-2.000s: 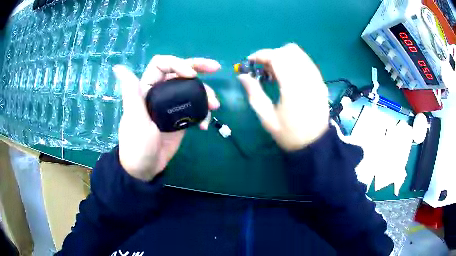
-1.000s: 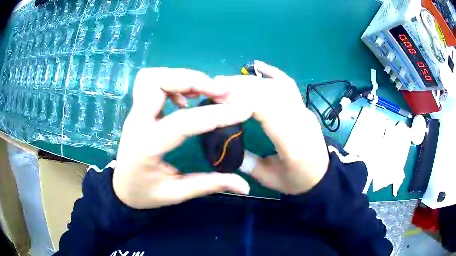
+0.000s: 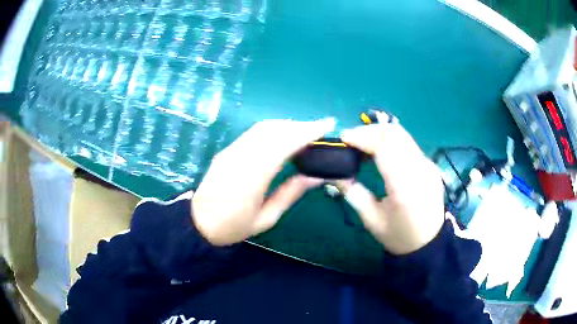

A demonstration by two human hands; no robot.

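Observation:
A black charging case (image 3: 329, 162) with a thin orange line along its upper edge is held between both hands above the green mat. My left hand (image 3: 243, 180) grips its left end. My right hand (image 3: 405, 183) grips its right end. The earbuds (image 3: 378, 117), dark and silver with an orange-yellow tip, lie on the mat just beyond my right hand. A small white-collared cable end (image 3: 331, 190) shows just below the case, partly hidden by my fingers. The case's inside is not visible.
A clear blister tray (image 3: 145, 82) lies at the left, above an open cardboard box (image 3: 101, 215). At the right are a coiled black cable (image 3: 450, 171), a blue marker pen (image 3: 524, 187), white paper pieces (image 3: 500, 237), a black bar (image 3: 549, 256) and a power supply (image 3: 541, 104) on a red block (image 3: 557, 184).
The earbuds have left my right hand and lie on the mat. Both hands have come together on the case. The view has shifted, moving the bench items right and down in the picture.

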